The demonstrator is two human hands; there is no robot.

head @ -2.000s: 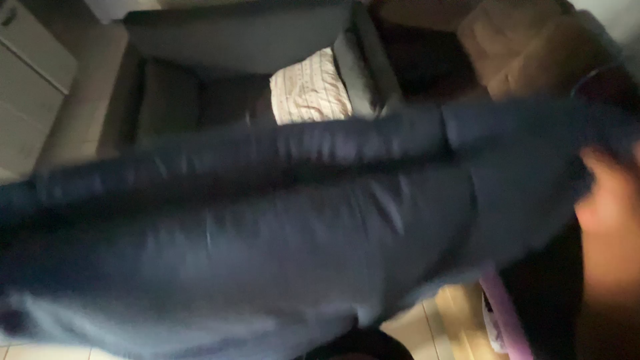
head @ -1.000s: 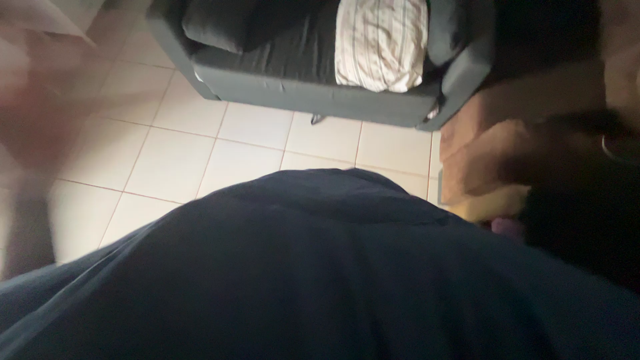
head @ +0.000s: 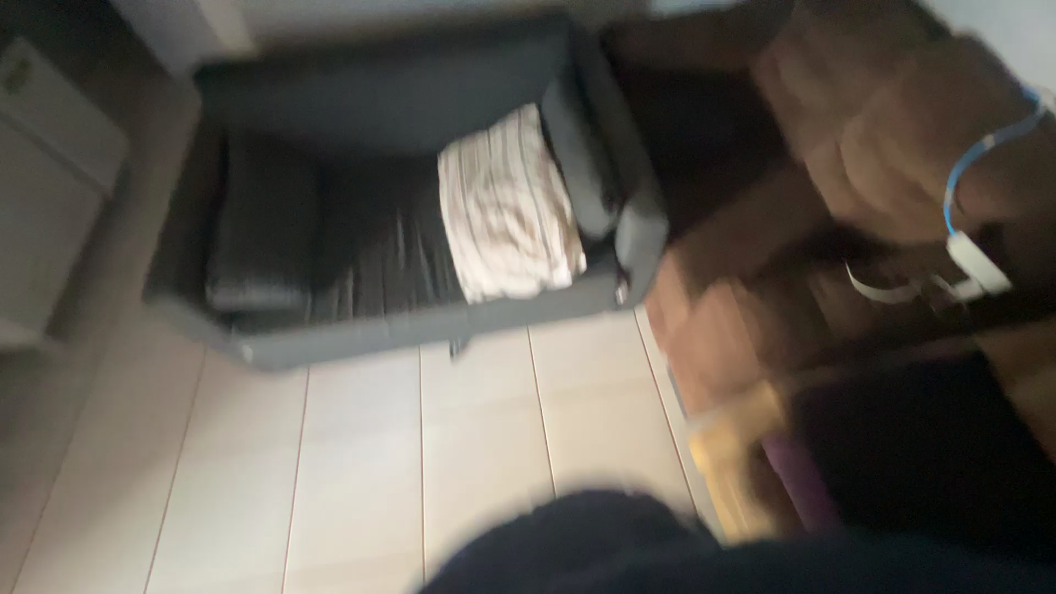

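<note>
Neither of my hands shows in the head view. Dark navy fabric fills the bottom edge from the middle to the right; whether a hand holds it, I cannot tell. Beyond it, across the floor, stands a dark grey sofa with a cushion at its left end. A striped cream-coloured cloth or pillow lies at the sofa's right end, against another grey cushion. The picture is blurred.
Pale floor tiles lie before the sofa. A brown couch is at the right, with a white plug or adapter and blue cable. Yellow and purple items sit lower right. A white cabinet stands left.
The navy fabric, spread wide across the view in both earlier frames, now shows only along the bottom. The hand at the right edge two seconds ago is out of sight. The view has shifted.
</note>
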